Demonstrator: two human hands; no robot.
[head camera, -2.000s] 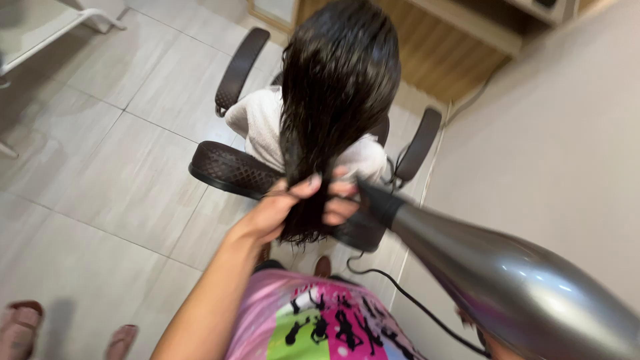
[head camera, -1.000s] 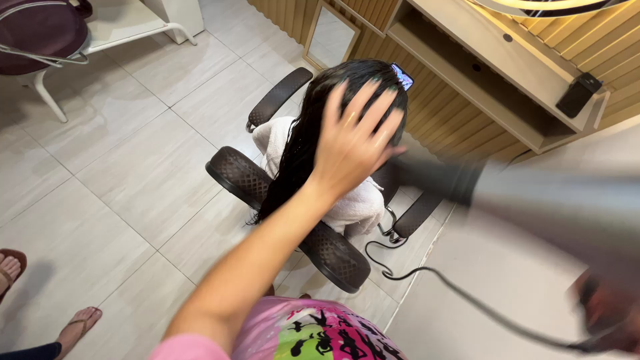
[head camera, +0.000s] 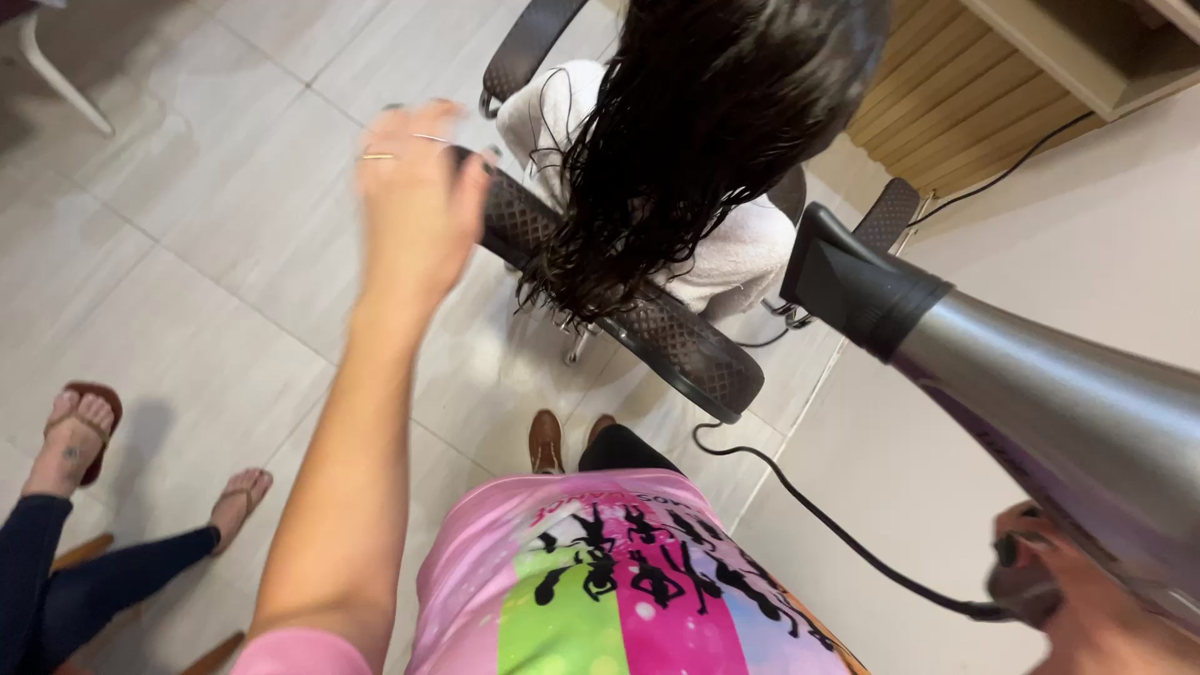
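Observation:
My left hand (head camera: 417, 197) is raised, blurred and empty, beside the left end of the salon chair's dark quilted backrest (head camera: 694, 347). To its right, long dark damp hair (head camera: 712, 141) of a seated person hangs over that backrest. A white towel (head camera: 741, 248) lies around the person's shoulders. At the lower right, my right hand (head camera: 1050, 581) grips a silver hair dryer (head camera: 1059, 375); its handle is mostly hidden. The dryer's black flat nozzle (head camera: 848, 281) points left toward the hair, a short way from the towel.
A black cord (head camera: 834, 525) runs from the dryer toward the chair. Armrests (head camera: 539, 47) flank the seated person. Another person's sandalled feet (head camera: 84, 422) are on the tiled floor at the left. A wooden shelf unit (head camera: 1078, 66) stands at the upper right, beside a pale wall.
My left hand was on the hair at the person's head one second ago and is now off it, to the left. The dryer stays in my right hand. The view has shifted closer.

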